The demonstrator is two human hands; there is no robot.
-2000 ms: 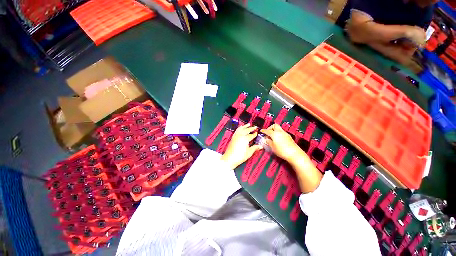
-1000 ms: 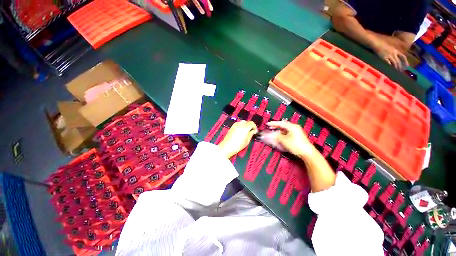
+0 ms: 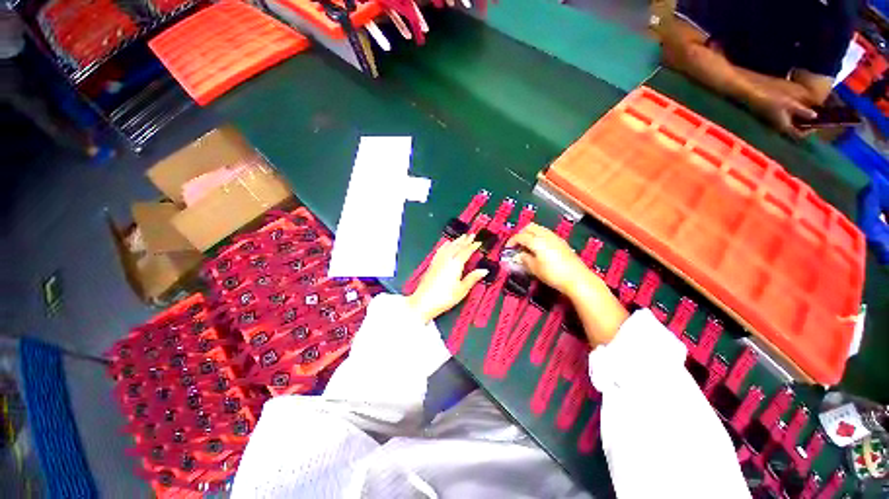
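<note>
Wristwatches with crimson straps and dark square faces (image 3: 504, 336) lie side by side in a long slanting row on the green bench. My left hand (image 3: 445, 277) lies over watches near the row's left end, its fingertips beside a dark watch face (image 3: 485, 238). My right hand (image 3: 548, 259) is just to the right, with a small whitish, shiny piece (image 3: 511, 259) under its fingertips, over the watches. Whether my left fingers grip a watch is hidden.
A white paper sheet (image 3: 372, 207) lies left of the row. An orange compartment tray (image 3: 721, 224) stands behind it. Watch-filled trays (image 3: 278, 292) and a cardboard box (image 3: 219, 190) are low at left. Bottles (image 3: 844, 425) stand at right. A person's arms (image 3: 746, 86) rest across the bench.
My hands have moved slightly apart, and my left hand now lies flatter over the watches. The person across now holds a dark flat object.
</note>
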